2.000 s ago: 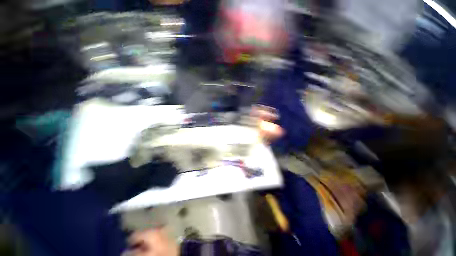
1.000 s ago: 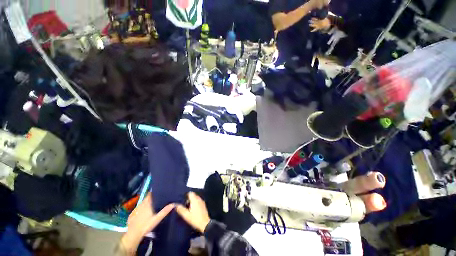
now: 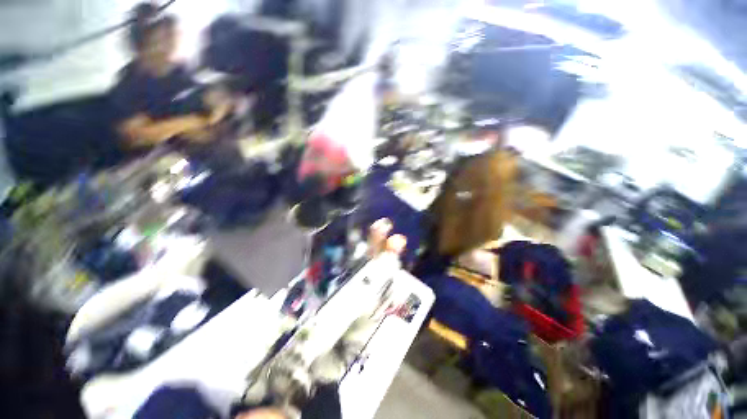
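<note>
The view is strongly blurred. A navy cloth piece shows at the bottom edge, left of centre, by the white sewing table. Just right of it, a small skin-coloured patch, which looks like part of my right hand, is cut off by the bottom edge. Its grip cannot be made out. My left hand is not in view. The white flat-bed sewing machine stands slanted on the table, with pinkish thread cones at its far end. Dark cloth lies by its near end.
A person with bent arms is at the upper left. A red crate holds navy pieces right of centre. Navy bundles lie farther right. A brown board-like item stands beyond the machine. A clear bag with red contents hangs behind.
The view has swung right and up. The machine now appears steeply slanted and lower left. The hands and navy piece have dropped almost out of the picture; crate and bundles at right have appeared.
</note>
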